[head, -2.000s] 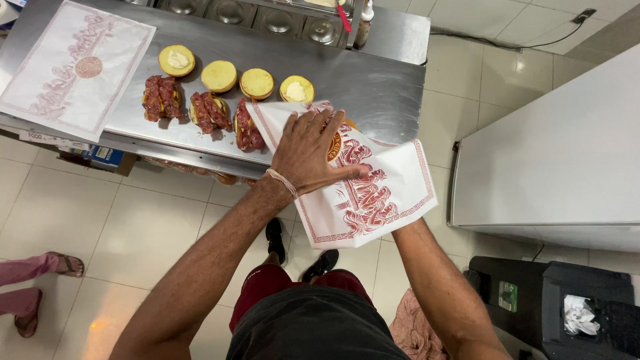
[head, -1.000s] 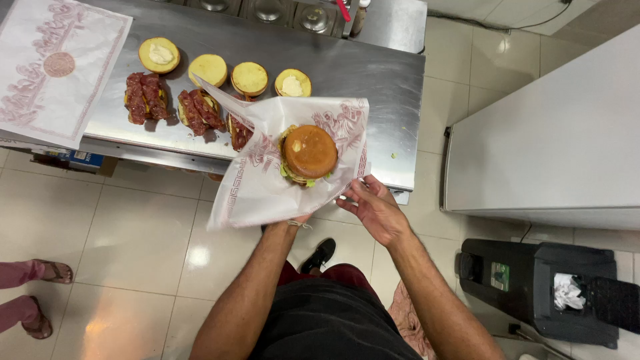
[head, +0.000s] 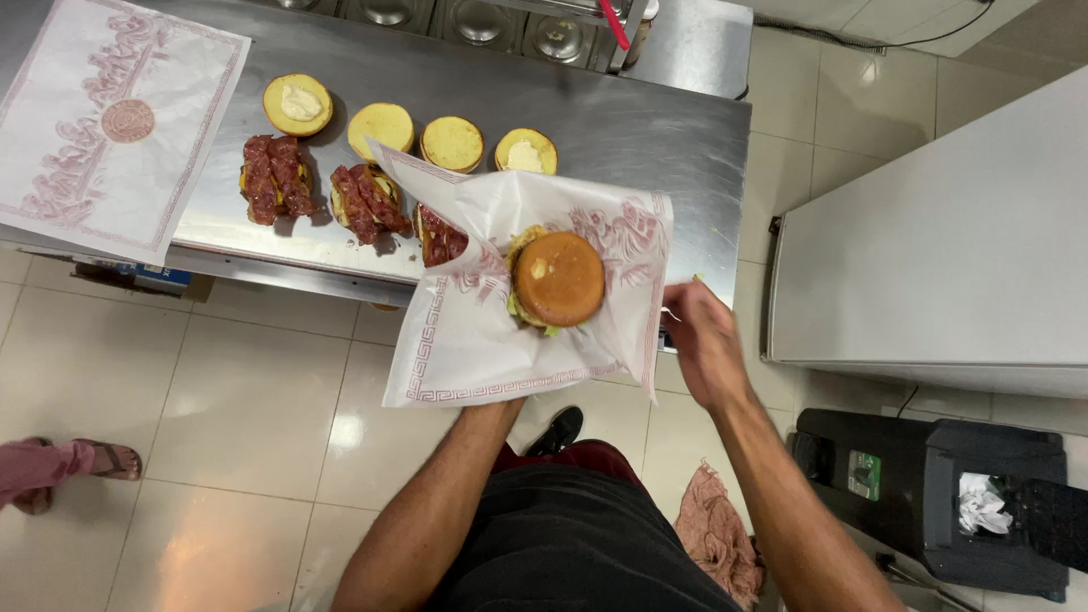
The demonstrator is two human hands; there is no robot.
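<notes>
A burger with a browned top bun [head: 559, 279] and lettuce at its edge lies on a printed white paper sheet [head: 476, 357]. My left hand is hidden beneath that sheet; only the forearm shows below it. My right hand [head: 701, 327], a little blurred, is at the sheet's right edge, and whether its fingers pinch the paper I cannot tell. Left of the burger are bacon-topped burger halves [head: 277, 180], [head: 367, 202], the third partly under the paper [head: 440, 238]. Several cut bun halves [head: 297, 104] lie cut side up behind them, some with a pale sauce.
The steel counter [head: 680, 144] holds another printed paper sheet [head: 127, 123] at left and metal containers [head: 476, 21] at the back. A white appliance [head: 926, 229] stands at right, above a black bin [head: 901, 493] holding crumpled paper. Another person's feet [head: 115, 459] are at lower left.
Two seconds ago my right-side view showed the paper folded over with a hand on top; it then lay opened out around the burger. Since one second ago, my right hand has shifted slightly along the sheet's right side.
</notes>
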